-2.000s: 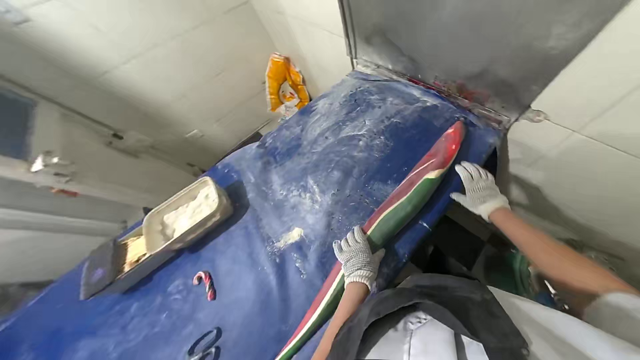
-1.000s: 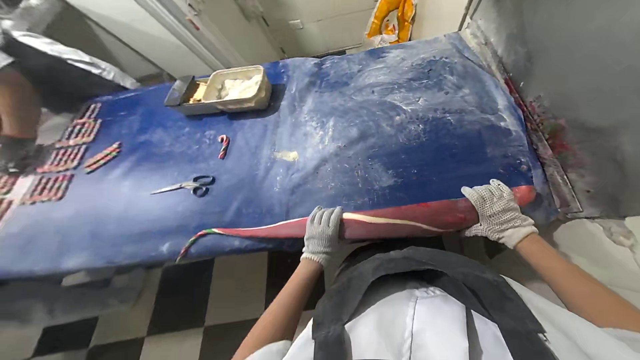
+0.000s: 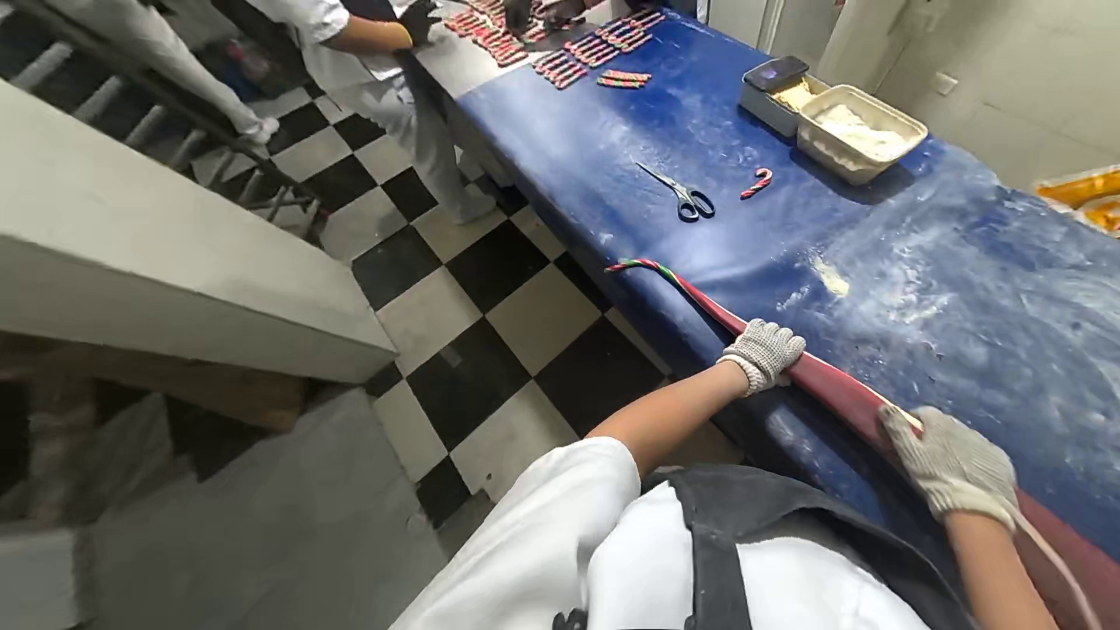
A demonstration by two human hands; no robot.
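A long red, white and green candy rope (image 3: 844,395) lies along the near edge of the blue-covered table, thick at the lower right and tapering to a thin twisted end at the left. My left hand (image 3: 765,354), in a white knitted glove, is closed around its narrower part. Farther along the thick part, my right hand (image 3: 955,457), gloved alike, rests over the rope with its fingers on top; whether it grips is unclear. Scissors with black handles (image 3: 689,203) and a small candy cane (image 3: 757,183) lie on the table beyond the thin end.
A tub of white powder (image 3: 862,131) stands beside a grey tray with a dark device (image 3: 777,75). Rows of striped candy canes (image 3: 604,44) lie at the table's far end, where a co-worker's gloved hand (image 3: 420,21) is. A white ledge (image 3: 192,210) and checkered floor (image 3: 490,297) are at left.
The view has swung left toward the co-workers. My right hand, off the rope in the oldest frame, was at its thick end a second ago and is now on it nearer my left hand.
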